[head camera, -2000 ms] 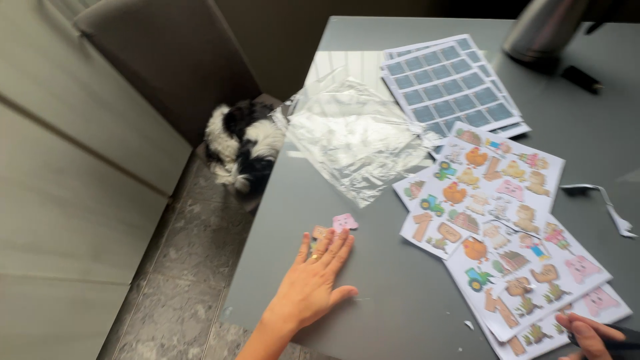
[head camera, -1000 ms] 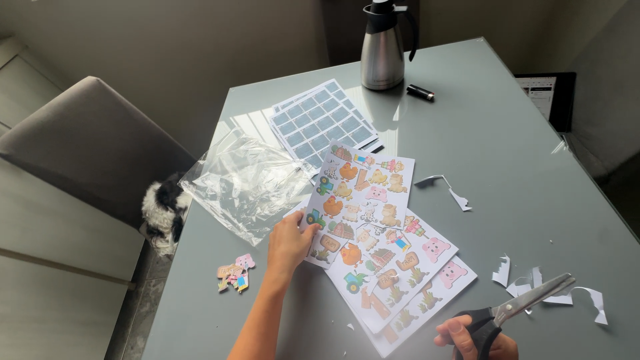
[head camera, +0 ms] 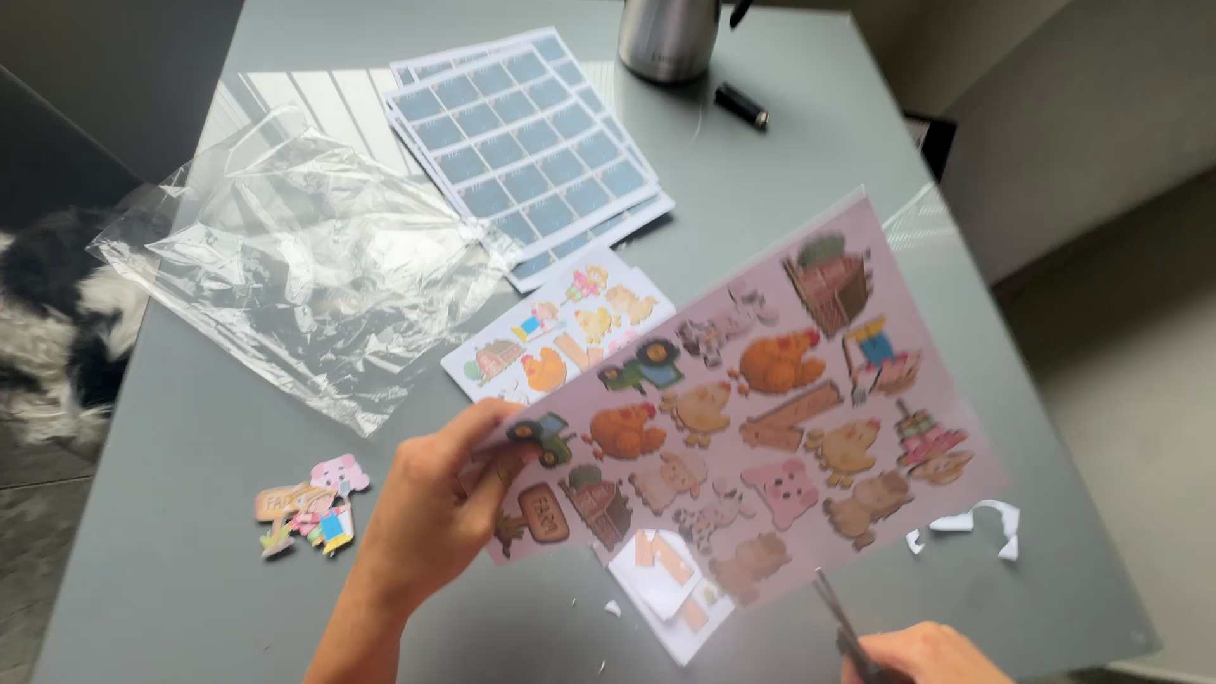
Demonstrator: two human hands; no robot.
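My left hand [head camera: 432, 513] holds up a printed sheet of farm pictures [head camera: 750, 399] by its left edge, thumb on the near side. Scissors [head camera: 844, 617] are in my right hand [head camera: 931, 655] at the bottom right, their blades pointing up near the sheet's lower edge; the hand is partly out of view. Beneath the raised sheet lie more picture sheets [head camera: 494, 366], partly hidden. Left of my left hand, a small group of cut-out pictures [head camera: 318, 508], with a pink pig and a farm sign, rests on the grey table [head camera: 190, 589].
Crumpled clear plastic [head camera: 304, 256] hangs over the table's left edge. Blue-grid sheets [head camera: 522, 142] lie behind. A steel thermos jug [head camera: 670, 38] and a black cap-like object [head camera: 742, 105] stand farther back. Paper scraps [head camera: 997, 527] lie at right. A black-and-white furry animal [head camera: 66, 313] is beside the table.
My left hand has lifted a picture sheet off the pile where it lay one second ago. The scissors, wide apart from the sheets then, are now by its lower edge.
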